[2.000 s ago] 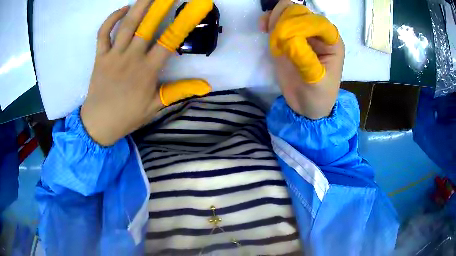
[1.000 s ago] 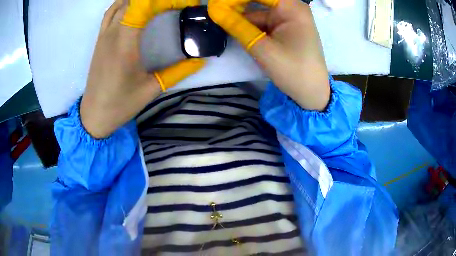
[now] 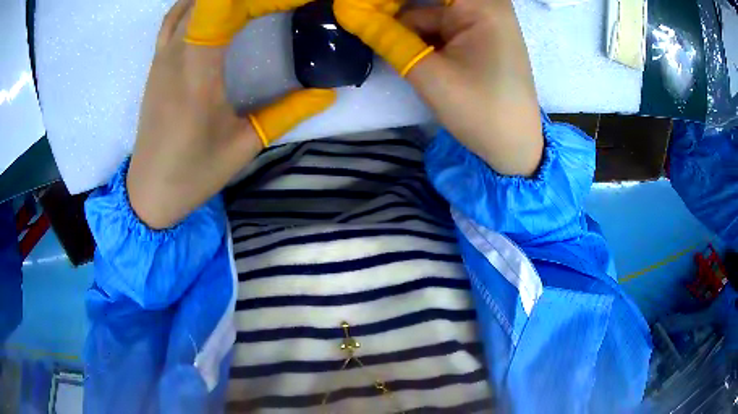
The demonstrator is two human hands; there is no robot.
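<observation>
A black smartwatch body [image 3: 330, 52] lies on the white foam mat [image 3: 97, 81] at the top centre, its glossy face up. My left hand [image 3: 190, 113], with yellow-orange finger cots, is curved around its left side; the thumb is at the lower left edge and the fingers reach over the top edge. My right hand [image 3: 473, 77] is at the upper right, its cotted thumb touching or just over the watch's upper right corner. The fingertips of both hands are cut off or hidden at the frame's top. I cannot tell whether any film is held.
A cream bar with white edges [image 3: 626, 32] lies at the mat's right. Crinkled clear plastic [image 3: 723, 61] is at the far right on the green bench. A white sheet [image 3: 14, 89] is at the far left. A brown box [image 3: 631, 147] is under the bench at right.
Both hands have come together around the watch; the left has folded around it and the right has moved left to its upper corner. Since one second ago they have hardly moved.
</observation>
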